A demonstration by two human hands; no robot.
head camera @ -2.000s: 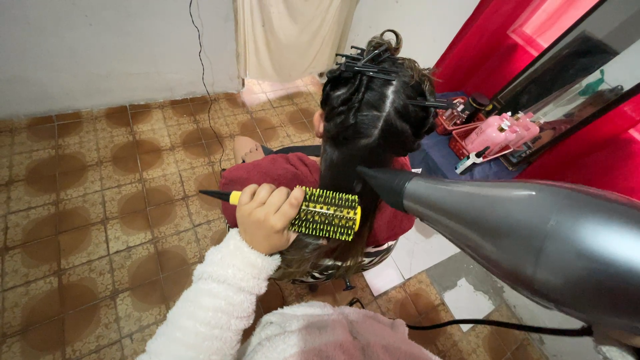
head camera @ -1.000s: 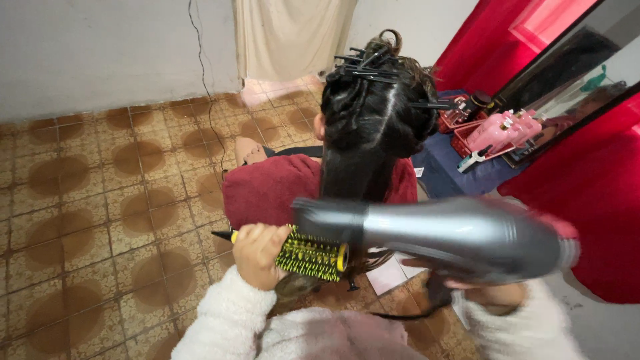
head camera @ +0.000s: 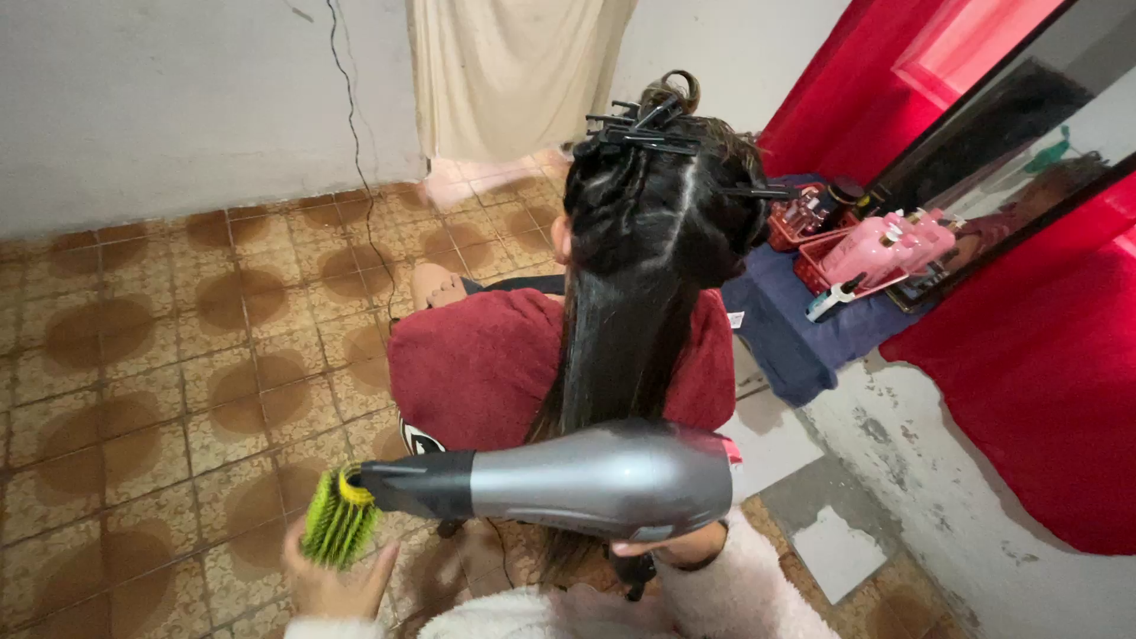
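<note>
A grey hair dryer [head camera: 603, 479] with a black nozzle is in my right hand [head camera: 679, 546], its barrel lying across the view. Its nozzle points left, at the end of a yellow and black round hairbrush [head camera: 339, 524]. The brush rests in my left hand [head camera: 333, 577], with the thumb apart from the bristles; its handle is hidden. In front of me a seated person has long dark hair [head camera: 626, 346] hanging straight down over a dark red towel [head camera: 479, 364]. Black hair clips [head camera: 652, 138] hold the upper hair in sections. The dryer covers part of the hair's lower length.
To the right, a table with a blue cloth [head camera: 790, 328] bears red baskets [head camera: 812, 266], pink bottles [head camera: 874, 248] and a small white bottle [head camera: 830, 302]. A dark-framed mirror [head camera: 1003, 177] leans behind them. A thin black cord [head camera: 355, 133] hangs along the left wall.
My left hand and the brush have moved down and left, away from the hair, and the brush has turned. The dryer has come down and left. The hair now hangs straight.
</note>
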